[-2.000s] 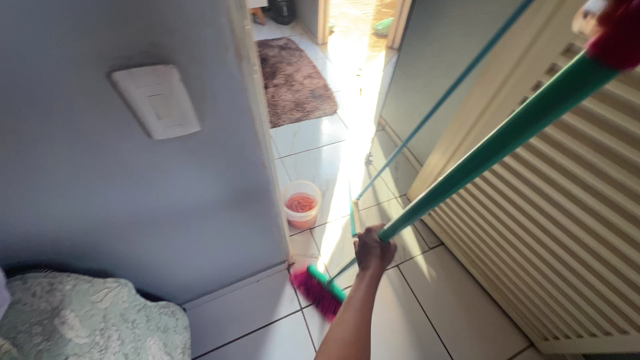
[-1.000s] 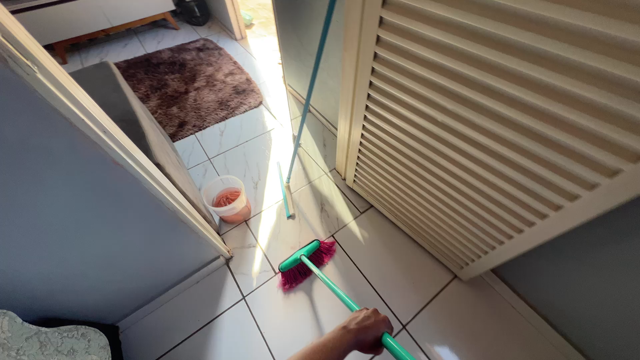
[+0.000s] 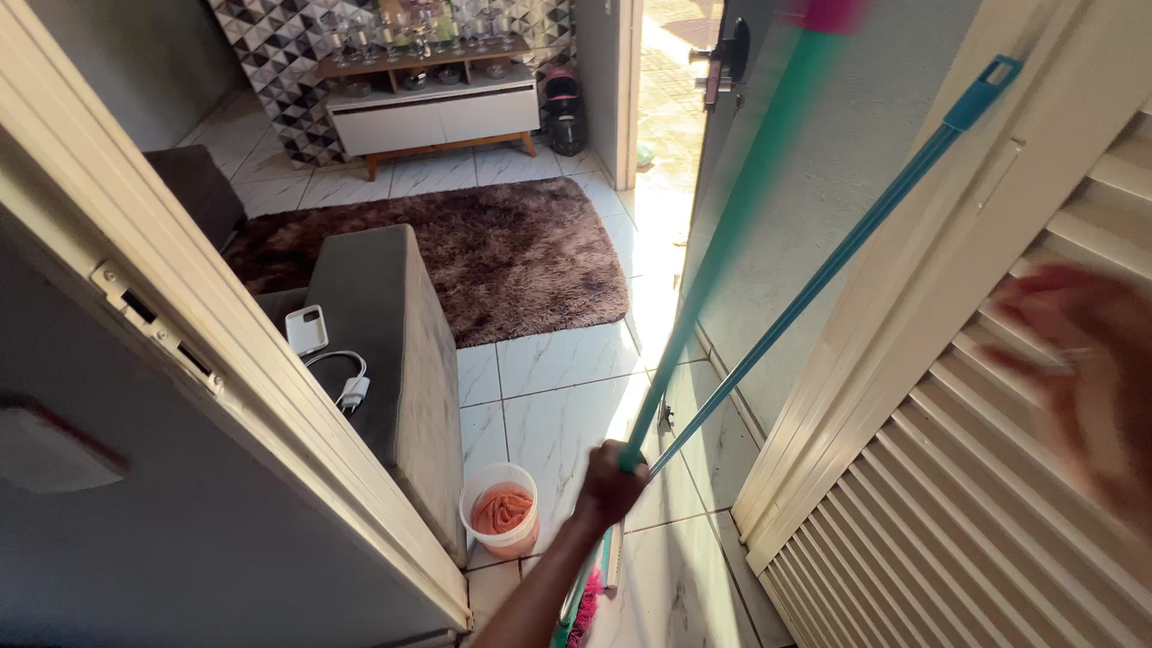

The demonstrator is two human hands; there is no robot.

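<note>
My left hand [image 3: 612, 481] grips the green handle of a broom [image 3: 720, 261], which stands tilted in front of me. The broom's pink bristles [image 3: 587, 612] show low beside my forearm, near the floor. My right hand [image 3: 1071, 360], blurred, is raised at the right in front of the louvered door, fingers apart and holding nothing. A squeegee with a blue handle [image 3: 841, 256] leans against the door frame, its blade [image 3: 614, 558] on the tiles. Left of my left hand, a white plastic bucket [image 3: 526, 544] holds an orange cloth [image 3: 501, 509].
A door frame [image 3: 270, 378] runs along the left, a louvered door [image 3: 909, 504] along the right. Beyond are a grey sofa [image 3: 360, 270] with a phone case [image 3: 307, 330] and charger [image 3: 355, 391], a brown shaggy rug [image 3: 504, 252], a white cabinet [image 3: 441, 121] and a sunlit doorway [image 3: 666, 117].
The broom handle has swung from slanting down toward me to rising upright in front of me. My right hand has come into view. The view has tipped up toward the room beyond.
</note>
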